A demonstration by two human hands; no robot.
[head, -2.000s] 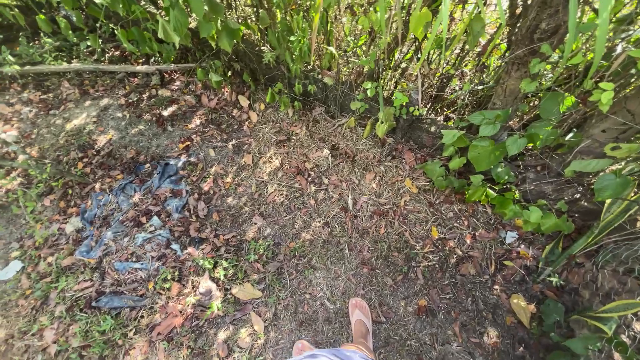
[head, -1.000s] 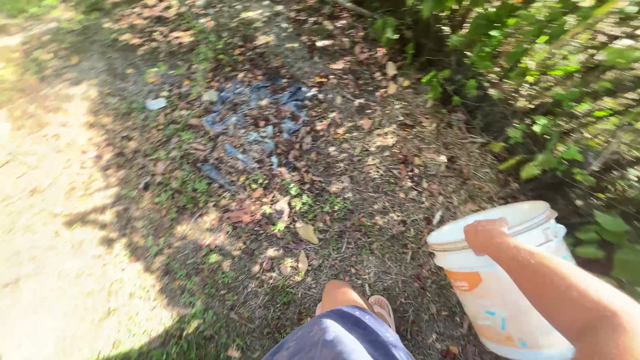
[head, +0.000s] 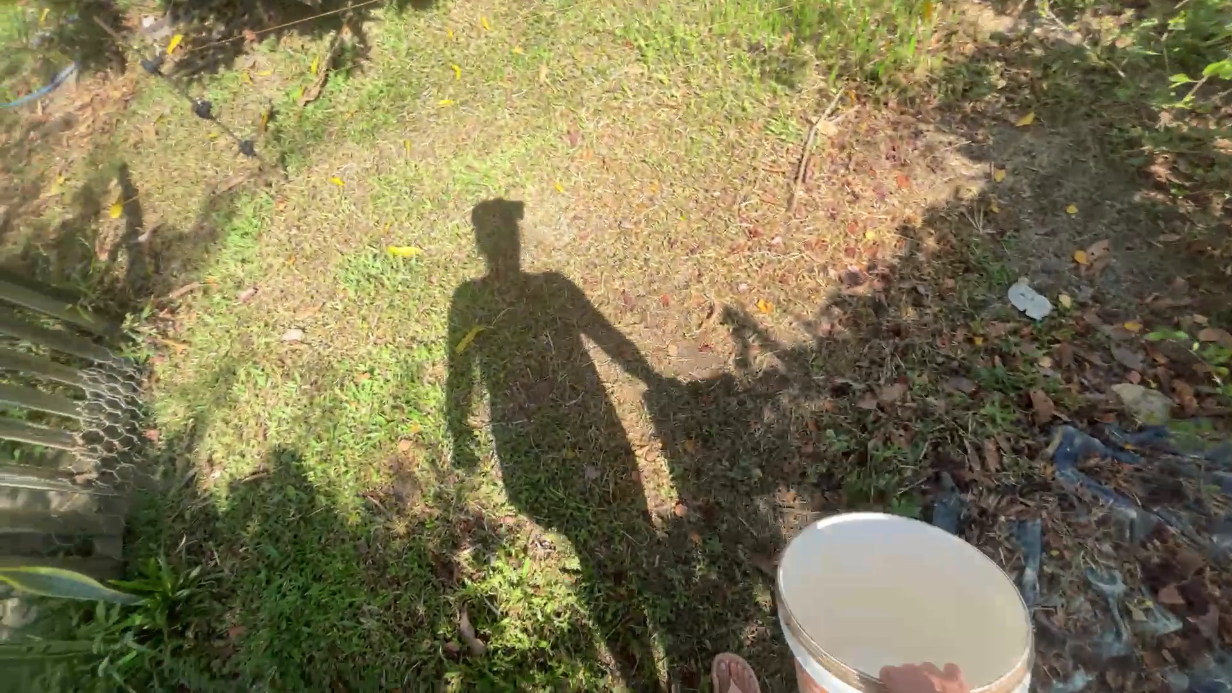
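Observation:
A white plastic bucket is at the lower right, its round mouth turned up toward me. My right hand grips the near rim, with only the fingers visible at the bottom edge. Pale content or the bare white inside fills the mouth; I cannot tell which. My left hand is out of view. One foot in a sandal shows just left of the bucket.
A wooden slat fence with wire mesh stands at the left. Torn blue plastic sheeting lies among dry leaves at the right, near a pale scrap. A thin stick lies on the grass.
The view has swung left, from the shrubs and leaf litter to the sunlit grass. The bucket, absent two seconds ago, is still in my right hand and is now lower in view.

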